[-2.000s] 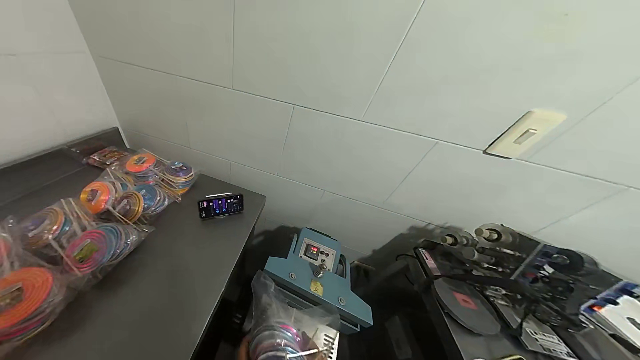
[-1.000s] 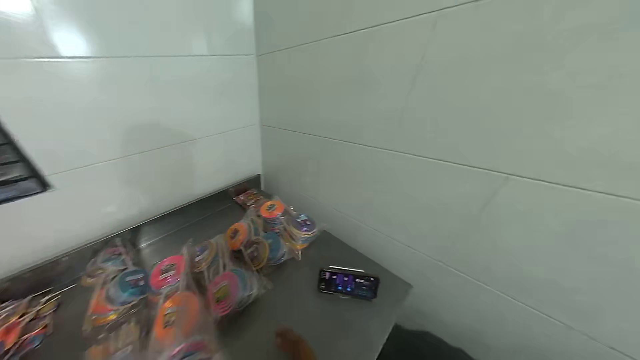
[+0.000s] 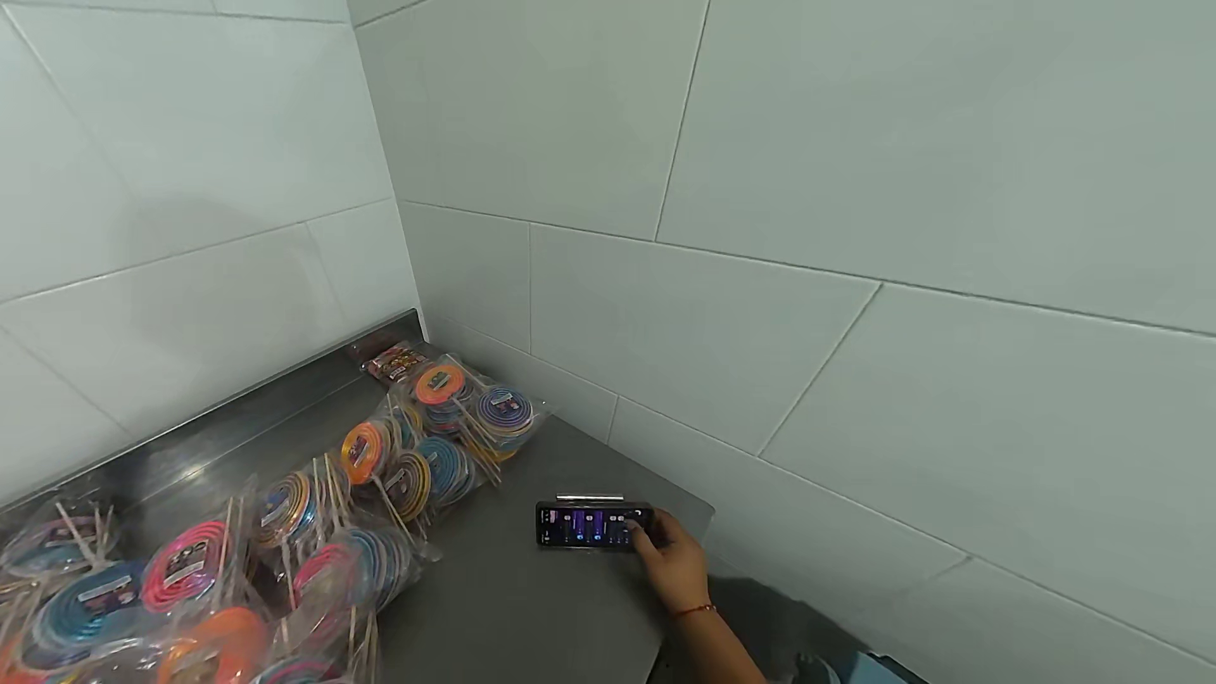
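My right hand [image 3: 676, 562], with a thin red bracelet at the wrist, is at the right end of a smartphone [image 3: 581, 526]. Its thumb lies over the lit screen and its fingers are at the far edge; whether it grips the phone or only touches it cannot be told. The phone lies on its long side on the grey metal table, against a thin pale bar [image 3: 590, 498]. My left hand is out of view. Left of the phone lie bagged spiral lollipops [image 3: 186, 567] in pink, orange and blue, their sticks bundled.
More bagged lollipops [image 3: 505, 408] reach toward the corner, where a small wrapped packet [image 3: 395, 362] lies. The metal table [image 3: 513, 608] has a raised rim [image 3: 285, 380] along the left wall. Tiled walls enclose the corner. Part of a blue machine [image 3: 874, 669] shows at the bottom right.
My right hand has come to the phone, which stood alone in the earlier frames. The view has swung left from the blue sealing machine, where a bag of lollipops was.
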